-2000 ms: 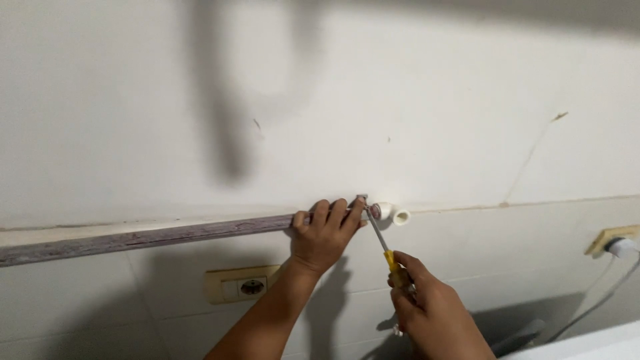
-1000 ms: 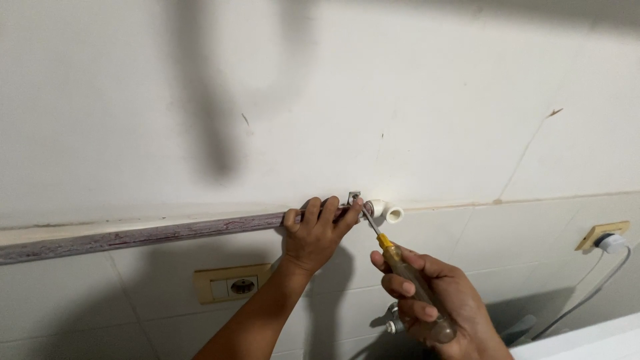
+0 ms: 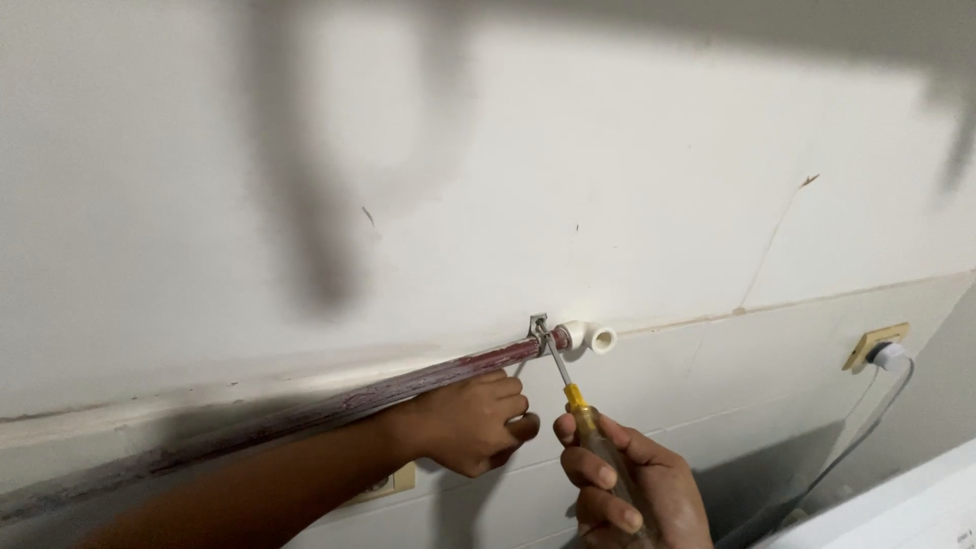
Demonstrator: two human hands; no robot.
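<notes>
My right hand (image 3: 637, 484) grips a screwdriver (image 3: 583, 412) with a clear handle and yellow collar. Its shaft points up at a metal pipe clamp (image 3: 539, 326) on the wall, and the tip is at the clamp. A reddish-brown, paint-smeared pipe (image 3: 427, 385) runs through the clamp from the lower left. At its right end sit white plastic elbow fittings (image 3: 601, 339), one with an open mouth. My left hand (image 3: 480, 423) is just below the pipe, fingers curled; whether it holds anything is hidden.
A wall socket (image 3: 400, 479) is partly covered by my left forearm. At the right, a white plug (image 3: 888, 355) with a grey cable sits in another socket (image 3: 877, 335). A white surface (image 3: 900, 503) fills the lower right corner. Shadows fall across the wall.
My left hand has moved from on top of the pipe end to below the pipe, leaving the clamp in plain sight. My right hand still holds the screwdriver at the clamp.
</notes>
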